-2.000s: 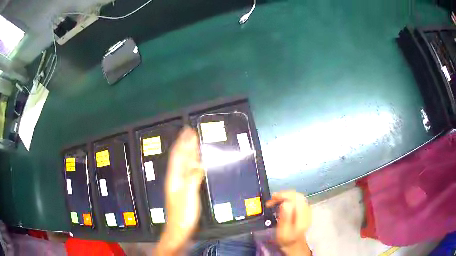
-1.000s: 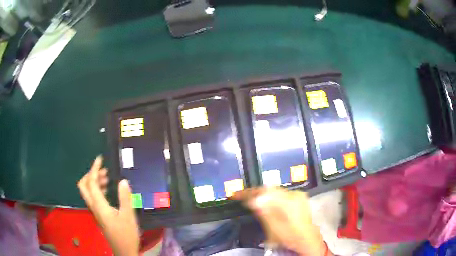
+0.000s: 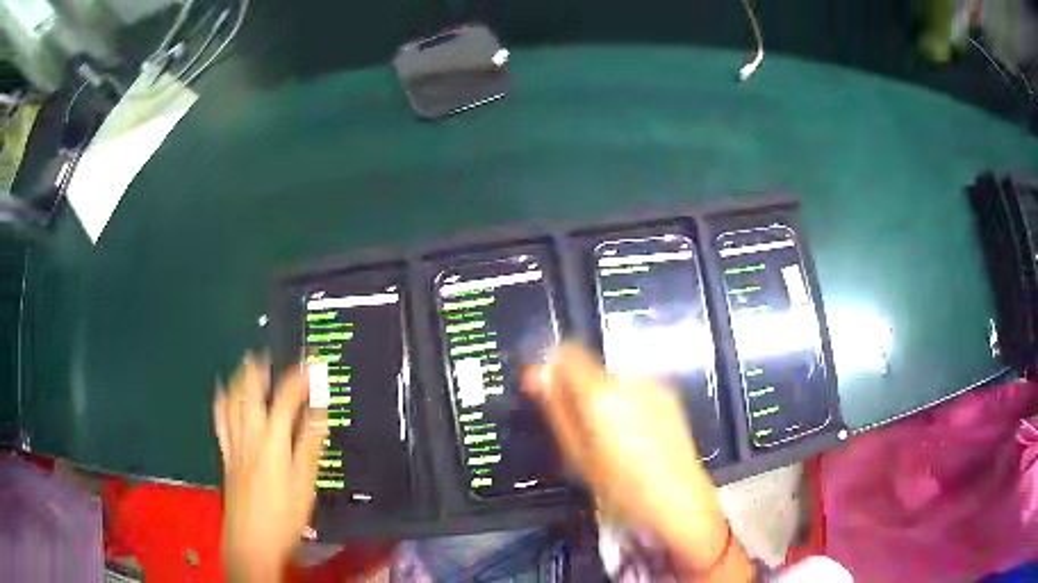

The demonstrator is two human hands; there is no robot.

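A black phone tray [image 3: 423,399] lies on the bench and holds several smartphones side by side. The leftmost phone [image 3: 370,399], the second phone [image 3: 518,399], the third phone [image 3: 651,296] and the rightmost phone [image 3: 774,353] show green text lines on dark screens. My left hand [image 3: 268,456] is at the left edge of the leftmost phone, fingers apart, nothing seen in it. My right hand [image 3: 632,444] is blurred, over the second phone's right side and the third phone's lower part. Its fingertips are near the second screen; I cannot tell whether it holds anything.
A dark rounded pad [image 3: 453,74] lies behind the tray. A white cable end [image 3: 748,71] is at the back. A white paper sheet [image 3: 128,154] is at the left. Stacked black trays [image 3: 1013,262] stand at the far right, beside a person's pink sleeve [image 3: 933,467].
The screens have changed from yellow, white, orange and red blocks to green text lines. My view has shifted. My right hand has moved up from the second phone's bottom edge onto the phones.
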